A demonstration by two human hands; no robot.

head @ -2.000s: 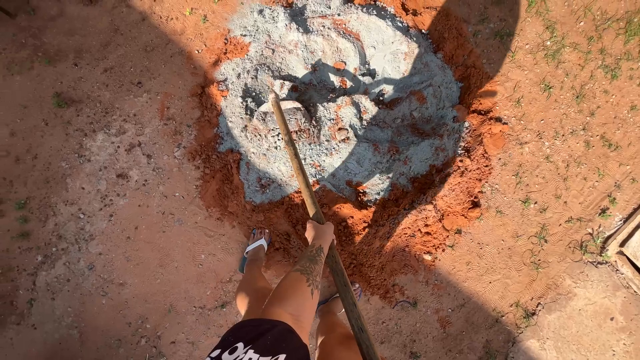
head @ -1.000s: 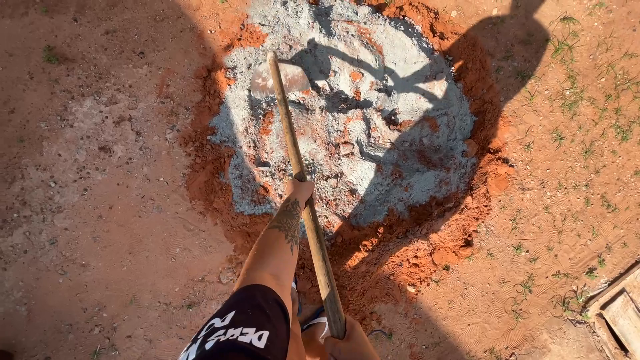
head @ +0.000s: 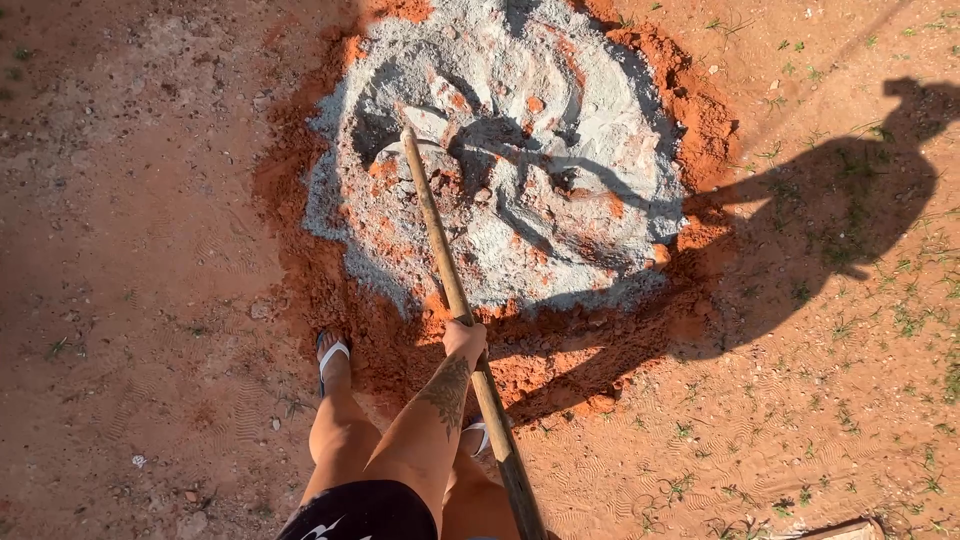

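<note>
My left hand (head: 465,341) grips the long wooden handle of a hoe (head: 442,255) about midway along the part in view. The handle slants from the bottom edge up to the mound. Its far end lies over the upper left of a wide mound of grey powdery material mixed with red soil (head: 510,247). The hoe's blade (head: 420,154) is partly buried there, with reddish clumps against its near side. My right hand is out of view below the frame, where the handle's lower end also leaves it.
Loose red soil (head: 686,112) rings the mound. My feet in white-strapped flip-flops (head: 334,356) stand at its near edge. Packed earth with small weeds (head: 679,487) lies to the right, under a person's shadow. A wooden edge (head: 840,529) shows at the bottom right.
The hoe's blade has moved from the far upper left of the mound nearer to me and sits lower in the mix. My right hand, seen on the handle a second ago, has left the view.
</note>
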